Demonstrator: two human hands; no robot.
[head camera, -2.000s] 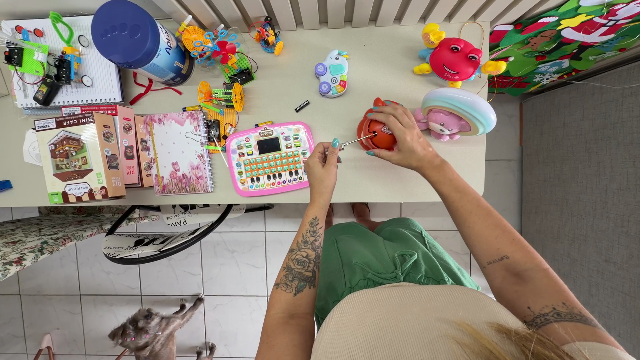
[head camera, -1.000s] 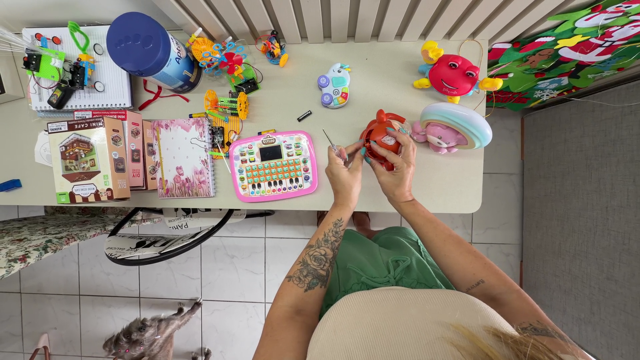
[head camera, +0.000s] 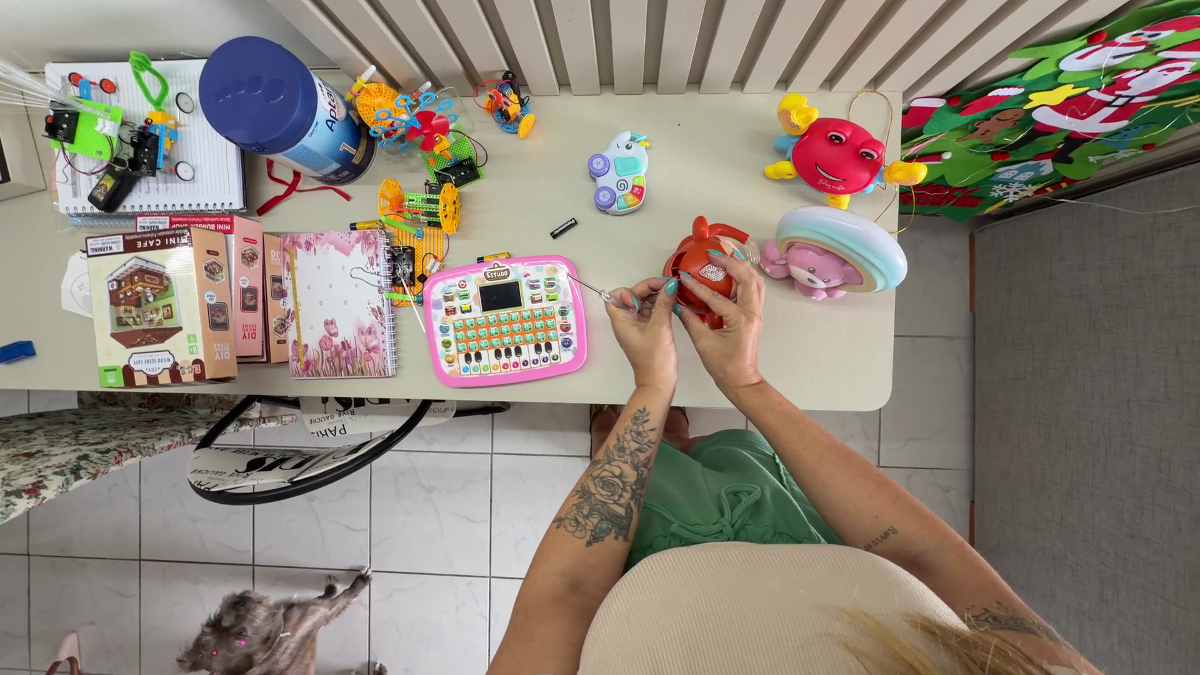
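A red-orange plastic toy (head camera: 705, 251) lies on the table between my hands. My left hand (head camera: 649, 323) holds a thin screwdriver (head camera: 591, 287), its shaft pointing away to the left, while its fingertips meet those of my other hand at the toy's edge. My right hand (head camera: 734, 314) rests over the toy and grips it with fingers spread across its surface. What the fingertips pinch between them is too small to tell. Left of the toy lie a black battery (head camera: 563, 228) and a pink toy tablet (head camera: 504, 322). A pink bear toy with a pastel ring (head camera: 844, 251) stands close on the right.
A red smiling toy (head camera: 834, 155) and a pale blue toy (head camera: 620, 173) sit farther back. Leftward are a floral notebook (head camera: 337, 309), boxed kits (head camera: 155, 309), a blue-lidded can (head camera: 272, 103) and wired toy models (head camera: 419, 206). The table's front edge (head camera: 797, 398) is near my forearms; a dog (head camera: 277, 628) is below.
Two seconds ago the screwdriver's shaft pointed at the red-orange toy; now it points away to the left. My left hand has come right, up against the toy and my right hand.
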